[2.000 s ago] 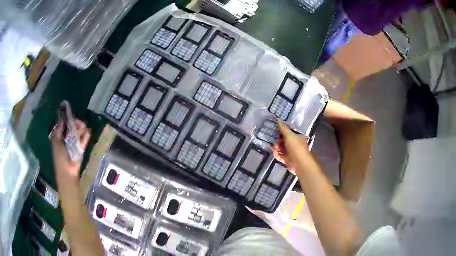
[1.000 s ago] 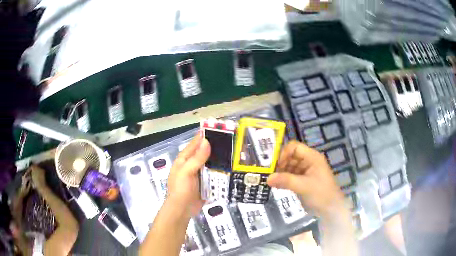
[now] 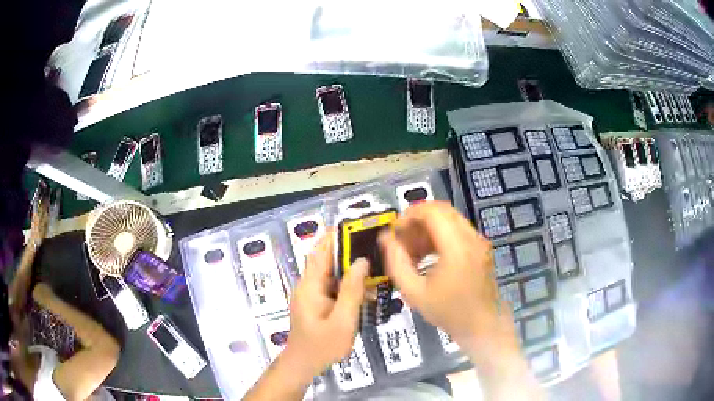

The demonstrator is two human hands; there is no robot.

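A phone (image 3: 362,249) with a bright yellow screen surround and black keypad is held upright above the near tray. My left hand (image 3: 325,301) grips it from the left, thumb on the lower part of the screen surround. My right hand (image 3: 442,270) is at its right side, fingers over the screen's right edge; the fingertips are blurred, and whether they pinch anything is unclear. The clear blister tray (image 3: 196,270) below holds white phone backs (image 3: 264,274). The grey tray of front housings (image 3: 540,313) lies to the right.
A green conveyor belt (image 3: 243,94) carries spaced phone bodies (image 3: 268,131). A fan (image 3: 125,236), a smartphone (image 3: 153,276) and a loose phone body (image 3: 176,345) are at left, near another person's arm (image 3: 86,337). Stacked clear trays (image 3: 626,47) stand upper right. A white shelf (image 3: 235,39) is behind.
The yellow-bordered cover, earlier taken from the grey tray and held beside the phone body, now sits over the body. My hands have closed around the unit.
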